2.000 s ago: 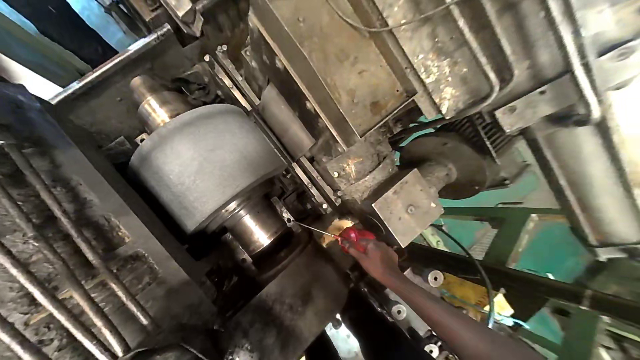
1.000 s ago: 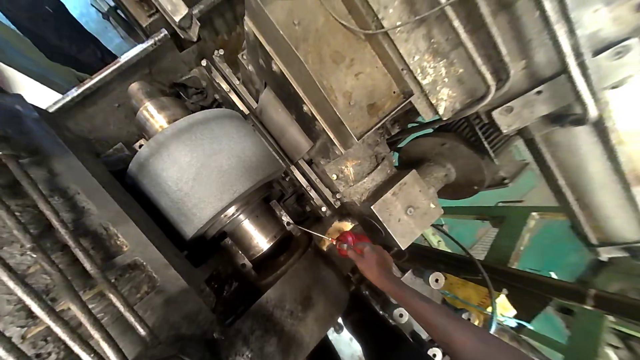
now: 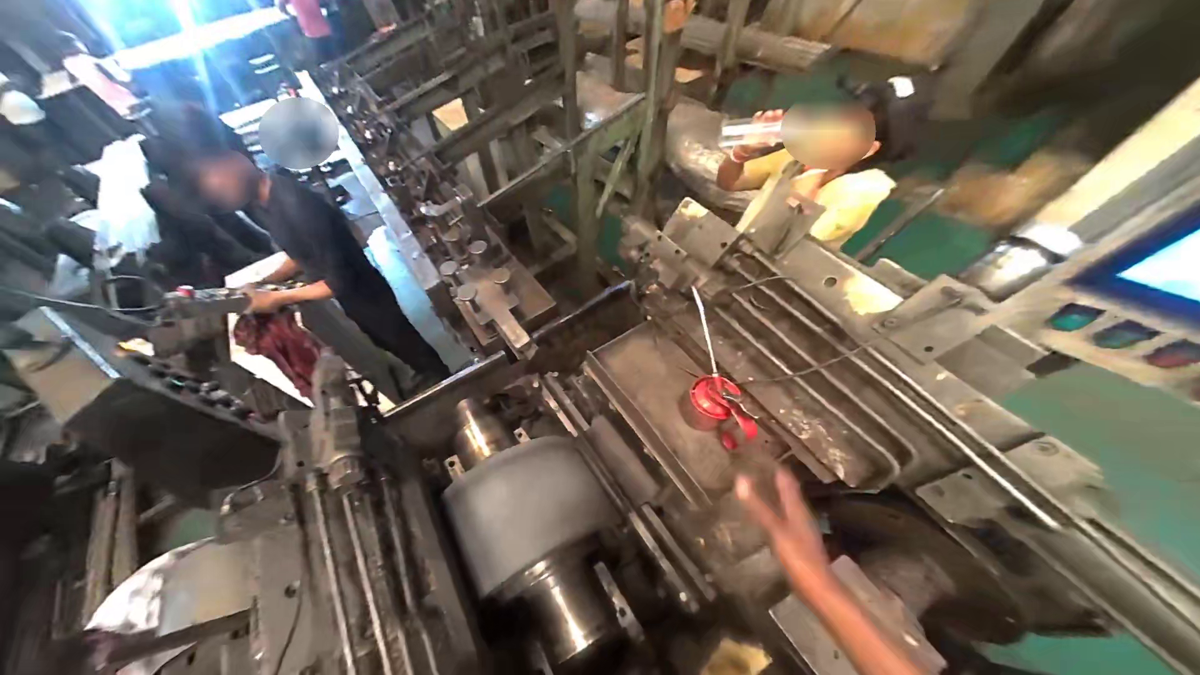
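My right hand [image 3: 783, 516] reaches up from the lower right with its fingers apart and nothing in it. Just beyond the fingertips, a red oil can [image 3: 717, 398] with a long thin pale spout stands on the metal ledge of the machine. To the left of the hand lies a grey cylindrical roller [image 3: 530, 511] with shiny metal journals at both ends. A yellowish rag or lump [image 3: 737, 658] sits near the bottom edge. My left hand is outside the view.
A person in dark clothes [image 3: 323, 253] stands at a machine on the left. Another person in yellow [image 3: 848, 202] is behind the machine at the upper right, holding a clear vessel. A lit screen [image 3: 1167, 272] is at the right edge; metal rails [image 3: 975, 469] run diagonally below it.
My right hand was shut on the red oil can, its spout near the roller's journal; now the can stands on the ledge and the hand is off it. The view has swung upward.
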